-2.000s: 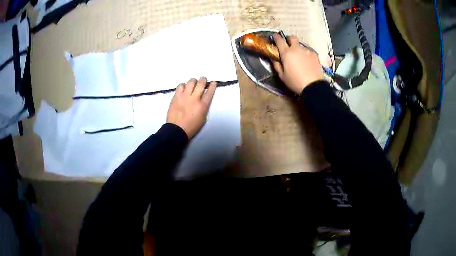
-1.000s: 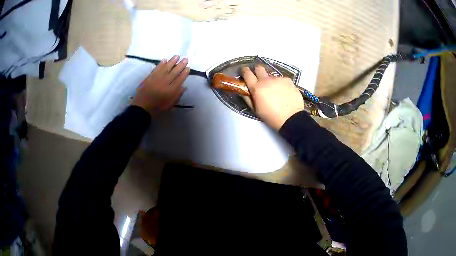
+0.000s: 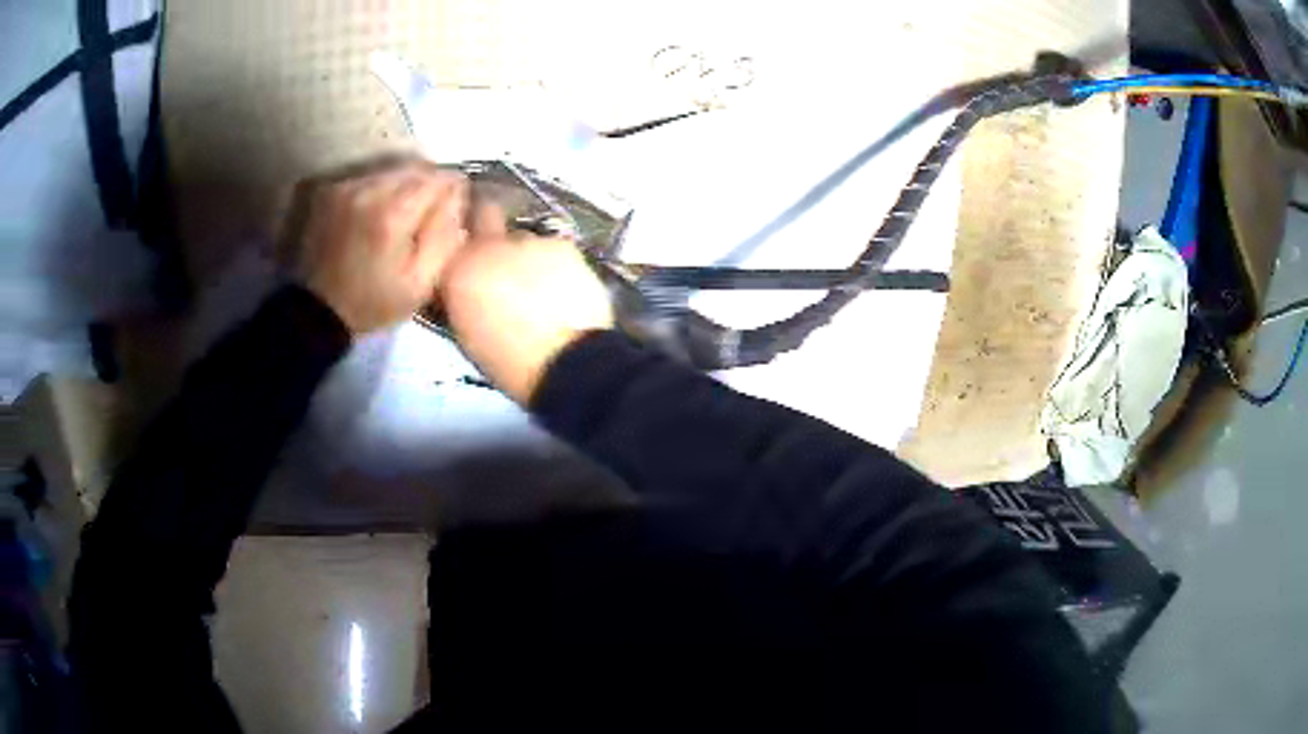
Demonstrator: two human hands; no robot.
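The white garment panel [image 3: 803, 201] lies across the table with a long black line running along it. A shorter black line shows near its far edge. The steam iron [image 3: 574, 208] stands on the panel's left part. My right hand [image 3: 524, 301] is closed on the iron's handle, which it hides. My left hand [image 3: 380, 244] is blurred, right beside the iron's front and my right hand; its fingers look bent, and whether it holds cloth cannot be told. The dark wrapped hose [image 3: 897, 215] runs from the iron's rear to the upper right.
The tan table [image 3: 1004, 244] shows at the right of the panel. A crumpled pale cloth [image 3: 1126, 359] hangs at its right edge. White pieces with black bands [image 3: 58, 172] hang at the far left. Blue and yellow lines [image 3: 1191, 89] run off right.
My right hand has moved the iron from beside the panel onto it and on leftward. My left hand has moved left, off the long line's middle. The hose now stretches over the panel.
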